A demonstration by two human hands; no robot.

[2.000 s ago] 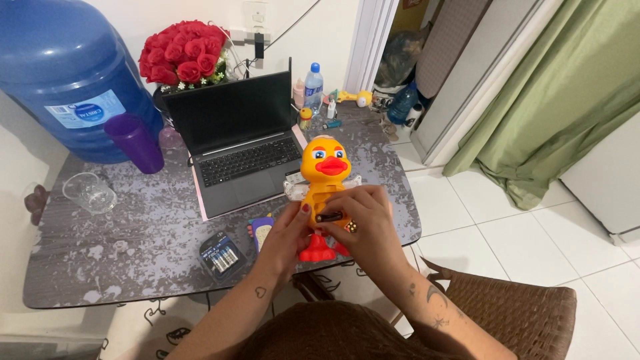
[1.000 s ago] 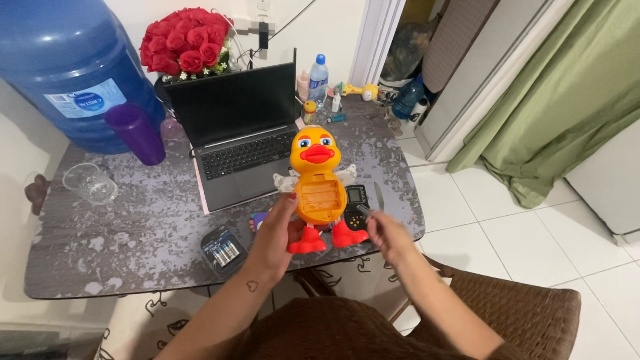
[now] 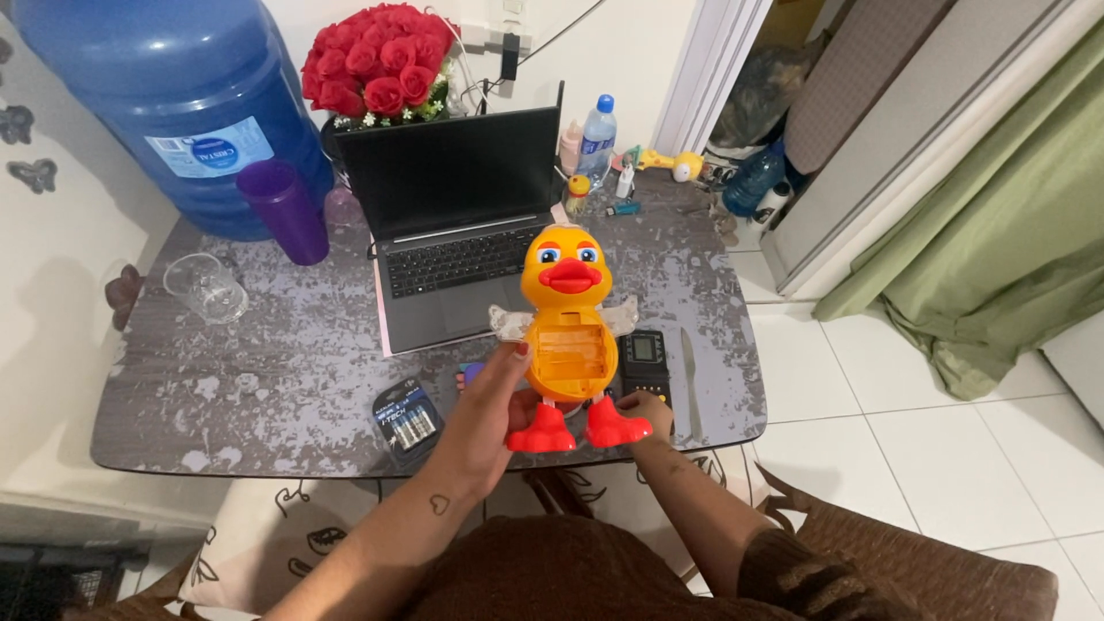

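My left hand (image 3: pixel 493 414) holds a yellow plastic toy duck (image 3: pixel 569 297) upright by its side, its red feet pointing down. The battery compartment (image 3: pixel 569 354) in the duck's belly is uncovered and looks empty of batteries. My right hand (image 3: pixel 647 416) is low behind the duck's red foot, by the lower end of a black handheld game (image 3: pixel 643 358); its fingers are partly hidden, so what it holds cannot be told. A table knife (image 3: pixel 691 384) lies to the right of the game. A blister pack of batteries (image 3: pixel 410 418) lies left of my left hand.
An open laptop (image 3: pixel 453 250) stands behind the duck. Further left are a clear glass (image 3: pixel 207 289), a purple cup (image 3: pixel 285 211) and a large blue water jug (image 3: pixel 190 103). Red artificial roses (image 3: pixel 379 60), a plastic bottle (image 3: pixel 597 142) and a yellow toy (image 3: pixel 673 164) stand along the back.
The duck's belly compartment, covered by my hands two seconds ago, is in plain view. My right hand has moved from the duck's belly, out to its right, then down behind its foot.
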